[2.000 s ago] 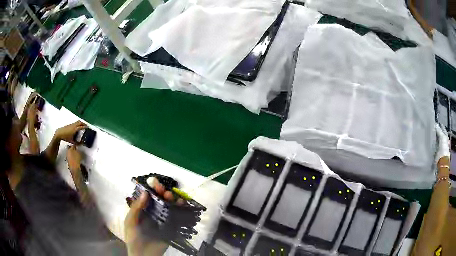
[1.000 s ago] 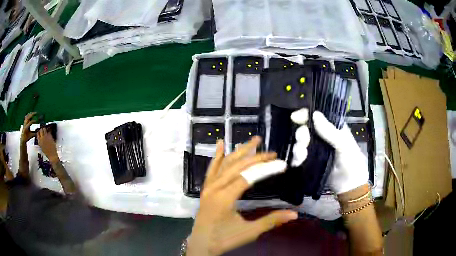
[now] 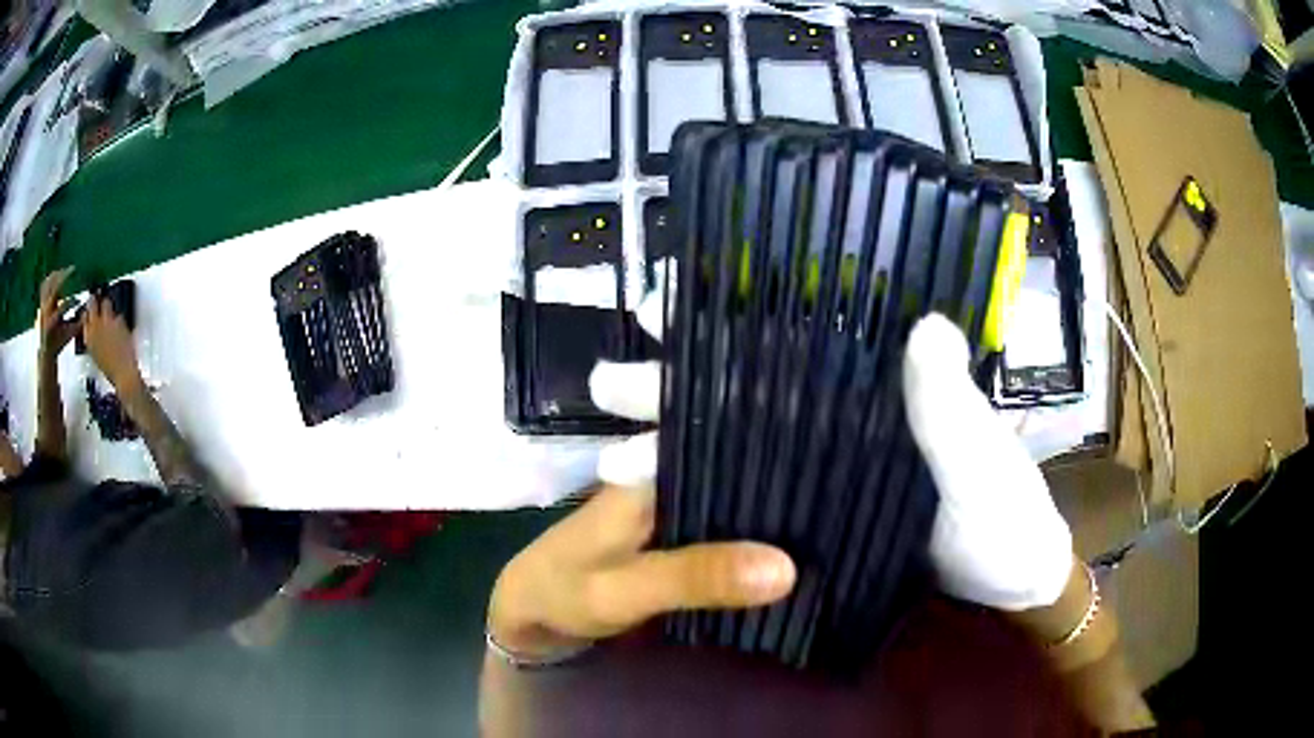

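Note:
A stack of black housings (image 3: pixel 807 361) stands edge-on close in front of me, with a yellow patch at its right edge and yellow-green marks between the ribs. My left hand (image 3: pixel 620 562), bare with white-covered fingertips, grips its left side, thumb across the front. My right hand (image 3: pixel 994 476), in a white glove, grips its right side. Behind it lies a blister tray (image 3: pixel 630 108) with housings in two rows of pockets; each visible housing has yellow dots. The stack hides part of the lower row.
A fanned group of housings (image 3: pixel 334 329) lies on the white surface at left. Cardboard sheets (image 3: pixel 1239 317) are at right, with a single yellow-patched housing (image 3: pixel 1185 235) on them. A person (image 3: pixel 130 548) sits at far left, hands over small dark parts. White sheets are at the far edge.
The stack has turned so its ribbed edges face me and is larger in view. My left hand, spread beside it before, now grips it. The view has tilted down, so the tray sits higher.

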